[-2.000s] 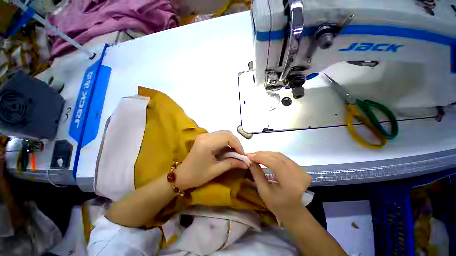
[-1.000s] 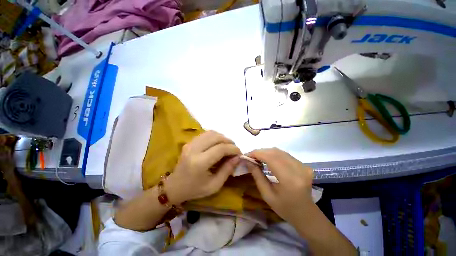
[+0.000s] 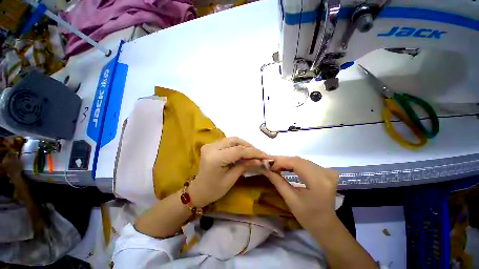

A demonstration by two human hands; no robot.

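Mustard fabric [image 3: 184, 142] lies in folds on the white table's front edge and hangs over it, joined to a white fabric panel [image 3: 139, 149] on its left. My left hand [image 3: 223, 171], with a beaded bracelet at the wrist, pinches a small edge of the white and mustard piece. My right hand [image 3: 307, 189] pinches the same edge from the right, the fingertips of both hands nearly touching. The fingers hide most of the pinched spot.
The sewing machine [image 3: 378, 26] stands behind on the right, its light shining on the needle plate area. Scissors [image 3: 402, 113] with yellow and green handles lie under its arm. A grey motor-like box [image 3: 42, 105] is at left. Pink cloth [image 3: 126, 18] lies behind.
The view has shifted slightly, so the machine and scissors sit further right. My hands stay together at the fabric edge; the fingertips have shifted their pinch, and less white shows between them.
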